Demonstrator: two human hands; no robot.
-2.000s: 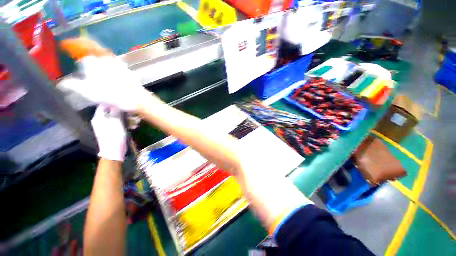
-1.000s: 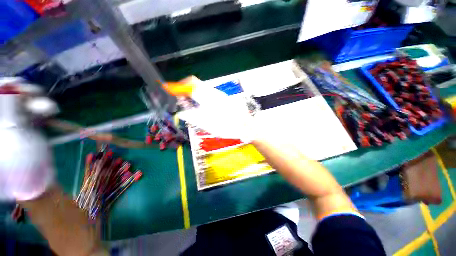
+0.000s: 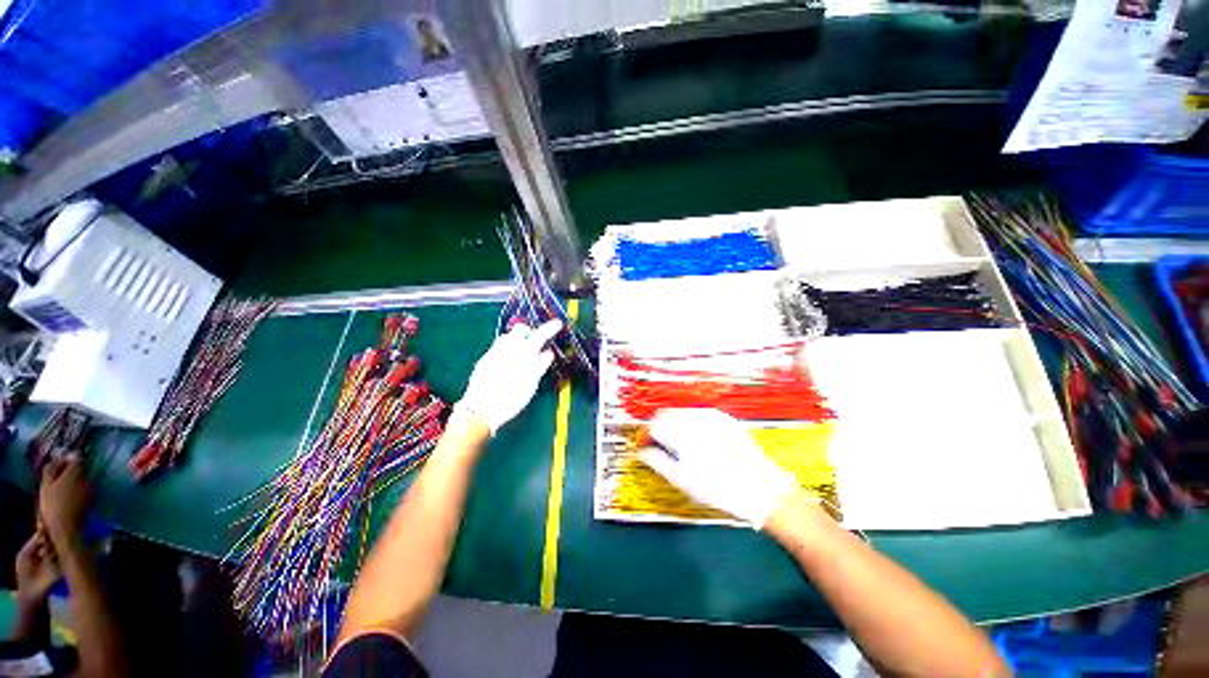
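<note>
My left hand (image 3: 507, 376), in a white glove, has its fingertips at the red connectors of a small harness bunch (image 3: 529, 281) beside the metal post. Whether the fingers grip a piece is not clear. My right hand (image 3: 723, 464), also white-gloved, reaches into the wire tray (image 3: 948, 519), with its fingertips at the border of the yellow wires (image 3: 798, 457) and red wires (image 3: 743, 392). A wire between its fingers cannot be made out. Blue wires (image 3: 696, 254), white wires (image 3: 690, 314) and black wires (image 3: 902, 303) lie in other compartments.
A large harness pile (image 3: 351, 470) lies left of the yellow tape (image 3: 556, 517). Farther left are another harness bunch (image 3: 212, 371), a white vented machine (image 3: 126, 311) and another person's hands (image 3: 56, 523). Right of the tray lies a harness pile (image 3: 1114, 384). The metal post (image 3: 520, 133) stands behind.
The view has swung left and down onto the bench. My left hand has come from the far left to the bunch by the post. My right hand has moved from the tray's upper left to the yellow wires.
</note>
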